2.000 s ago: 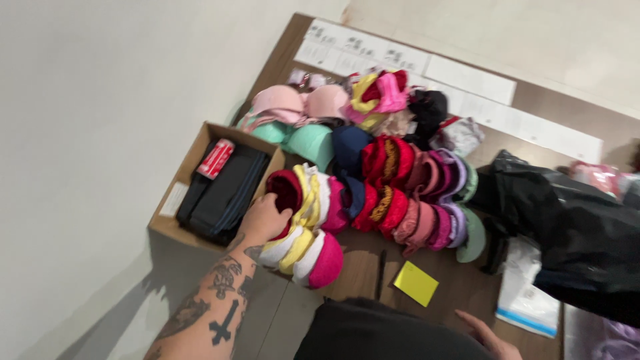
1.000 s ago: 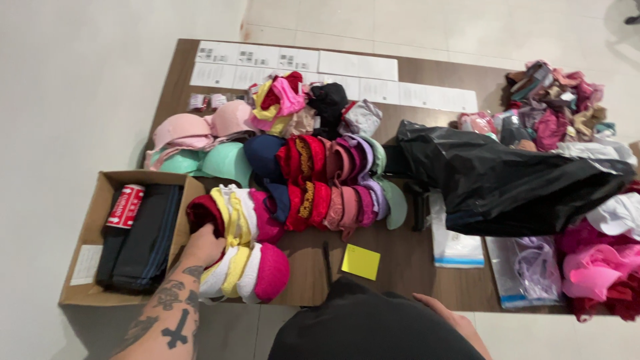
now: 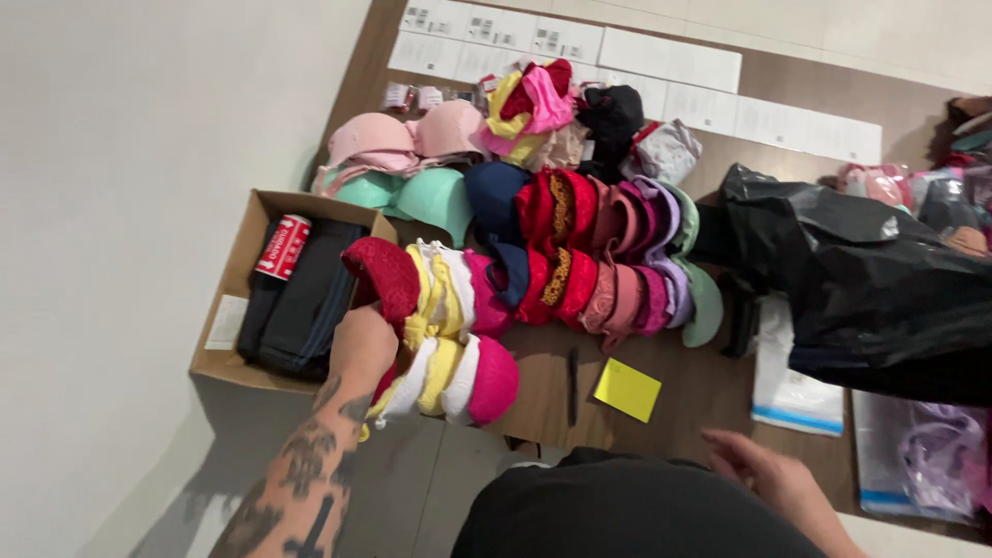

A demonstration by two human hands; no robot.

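Note:
My left hand (image 3: 364, 341) is at the near end of a dark red lace bra (image 3: 385, 275), its fingers hidden behind the cups. That bra stands at the left end of a nested row of yellow, white and magenta bras (image 3: 442, 372). Beyond it run a navy bra (image 3: 496, 201), red bras (image 3: 577, 287), and pink, purple and green ones (image 3: 701, 302). My right hand (image 3: 752, 465) hangs at the table's near edge with fingers apart, holding nothing. Light pink (image 3: 372, 139) and mint (image 3: 434, 201) bras lie behind the row.
A cardboard box (image 3: 226, 294) with folded dark cloth stands left. Printed sheets (image 3: 670, 58) line the far edge. A yellow sticky note (image 3: 628, 389) and a black pen (image 3: 573, 386) lie in front. A black plastic bag (image 3: 845, 271) and clear bags (image 3: 798, 387) lie right.
The view has swung and come nearer the left end of the table. My left hand stays at the dark red bra, whose upper cup now shows more fully.

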